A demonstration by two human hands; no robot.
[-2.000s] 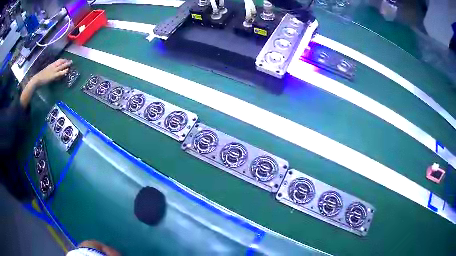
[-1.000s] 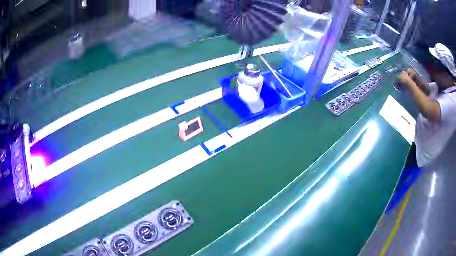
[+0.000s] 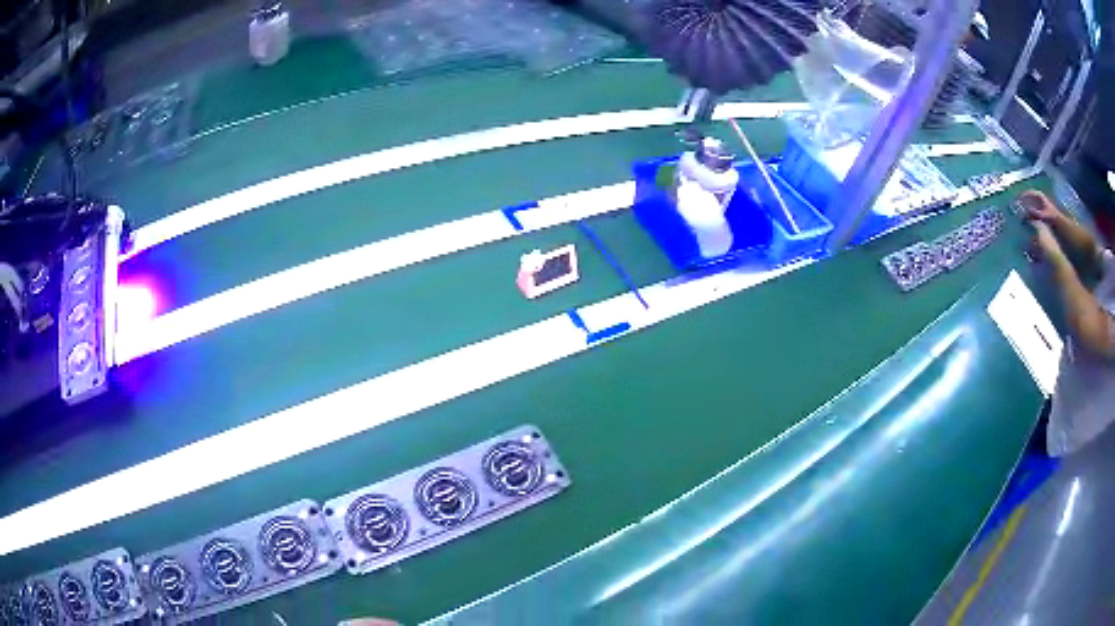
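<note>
Silver-grey three-lens panels lie end to end in a row on the green belt at the lower left. The nearest whole panel (image 3: 410, 530) shows three dark ringed circles. Another panel (image 3: 196, 598) joins its left end, and more lead to the left edge. A small skin-coloured sliver, probably my left hand (image 3: 369, 622), is cut off by the bottom edge below the row. It does not visibly touch a panel, and its fingers and anything in them are hidden. My right hand is not in view.
A black lamp box with a purple-white glow and an upright-looking panel (image 3: 81, 320) stand left. A pink-orange framed card (image 3: 549, 272) lies between blue tape corners. Behind are a white bottle (image 3: 706, 208) in a blue tray and a light-blue bin (image 3: 795, 232). A person's arms (image 3: 1061, 251) are far right.
The view has swung right from the far-left worker and black pad to the bottle and right-hand worker. Since the last earlier frame it turned back slightly left, showing more of the panel row.
</note>
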